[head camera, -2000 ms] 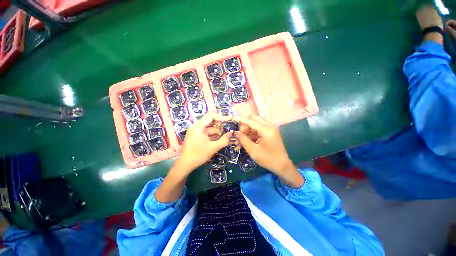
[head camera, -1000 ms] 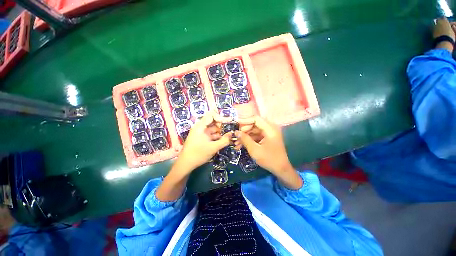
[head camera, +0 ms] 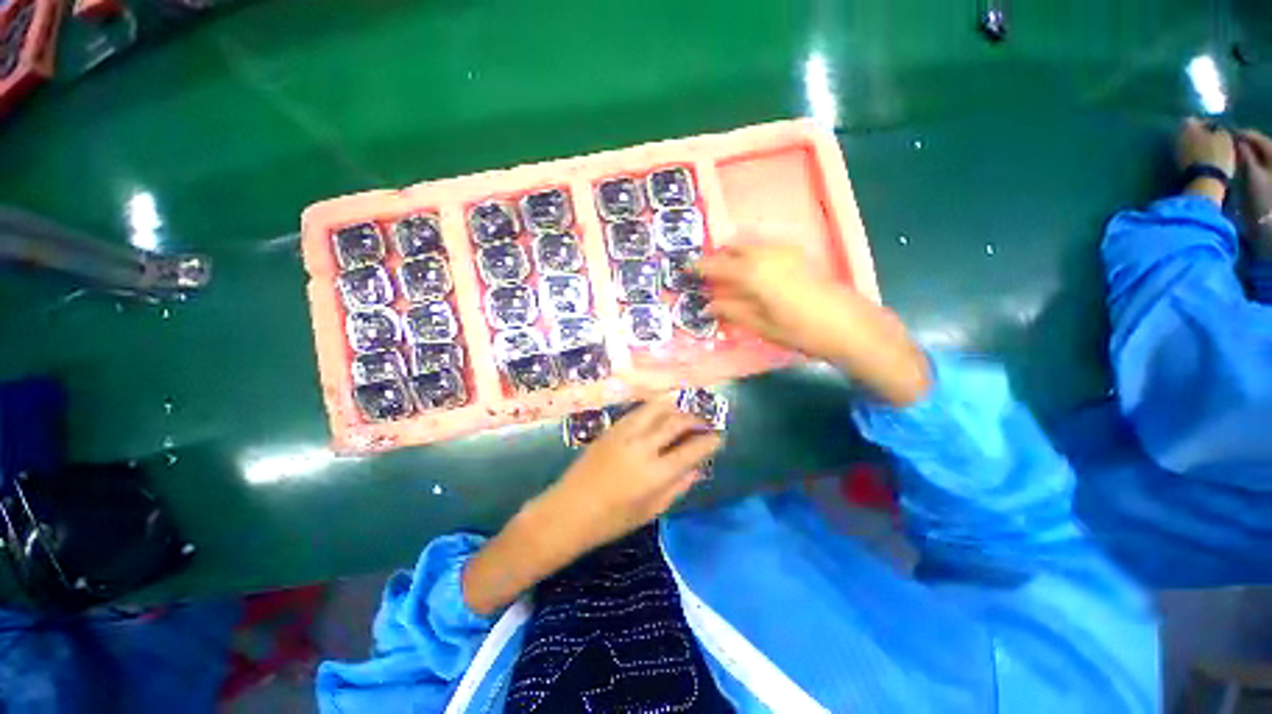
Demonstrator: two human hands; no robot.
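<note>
A pale pink-orange foam tray [head camera: 558, 168] lies on the green surface. Three compartments hold square units [head camera: 511, 304] in two columns; the right compartment holds none. My right hand [head camera: 767, 296] is over the third compartment, its fingertips at a unit [head camera: 696, 310] in the right column; blur hides whether it grips it. My left hand [head camera: 635, 467] is below the tray's near edge, fingers curled beside loose units [head camera: 705, 406]. I cannot tell whether it holds one. My left hand partly hides the loose units.
A grey metal bracket [head camera: 105, 258] is at the left. A black case [head camera: 105, 530] is lower left. Other pink trays [head camera: 25, 53] are upper left. A small dark piece [head camera: 992, 23] lies at the far side. Another person's blue sleeve [head camera: 1179, 300] and hands are at the right.
My hands have separated. My right hand has moved up and right over the third compartment; my left hand has moved down to the loose units. Another unit shows in the third compartment's right column.
</note>
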